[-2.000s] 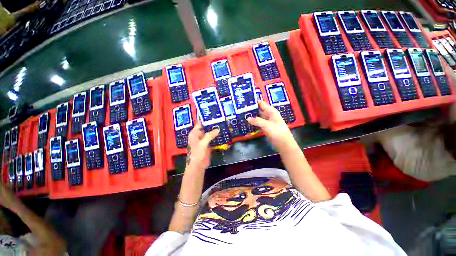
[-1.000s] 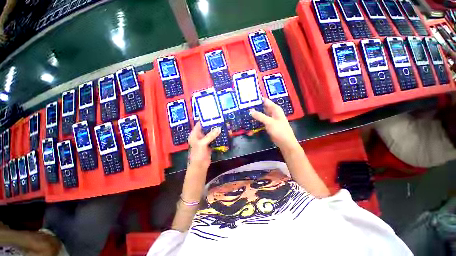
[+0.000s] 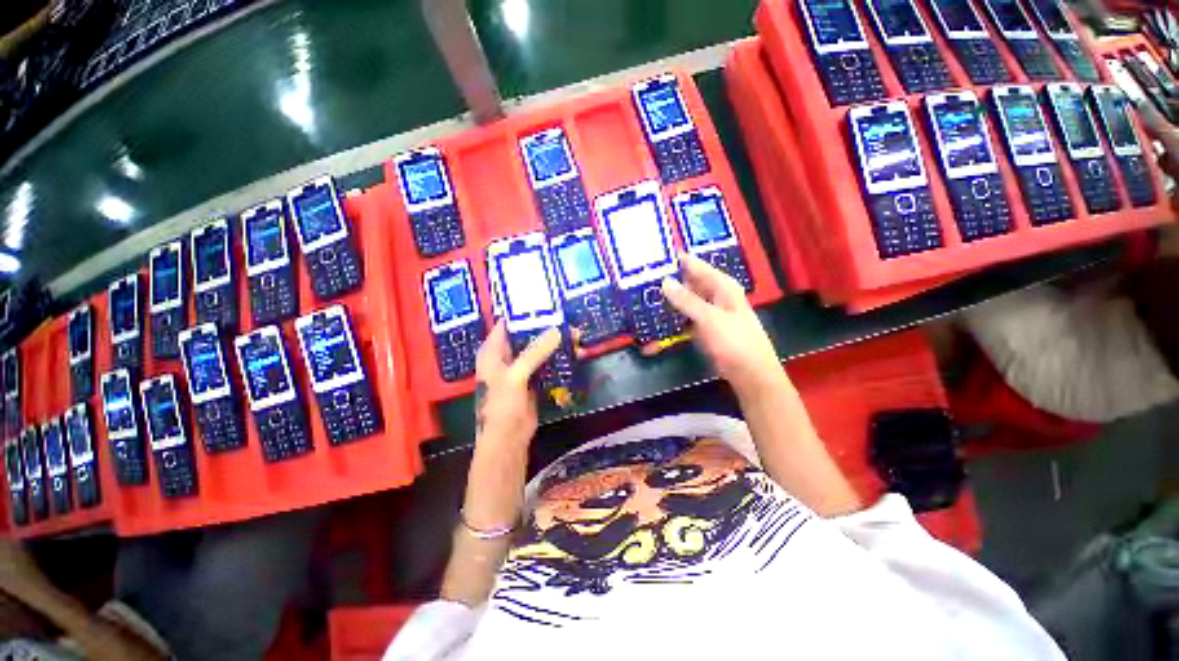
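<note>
My left hand (image 3: pixel 517 377) holds a keypad phone (image 3: pixel 528 287) upright over the near edge of the middle tray, thumb on its keypad. My right hand (image 3: pixel 709 316) holds a second keypad phone (image 3: pixel 636 245) beside it, thumb at its keys. Both screens are plain bright white. Small yellow covers show at the fingers under both phones. The middle red phone tray (image 3: pixel 604 127) holds several phones with blue screens, one of them (image 3: pixel 582 271) lying between the two held phones. Two slots in its far row hold no phone. The fingers behind the phones are mostly hidden.
A red tray of phones (image 3: pixel 375 446) lies to the left, with another beyond it. Stacked trays of phones (image 3: pixel 838 274) stand at right. A lower red tray with dark parts (image 3: pixel 918 458) is below right. A green surface (image 3: pixel 375 78) and metal post lie beyond. Another person's arm (image 3: pixel 58 600) shows lower left.
The two held screens went from blue menu pictures to plain white. The left phone has moved slightly left and down. The view has shifted a little, so the trays sit further left.
</note>
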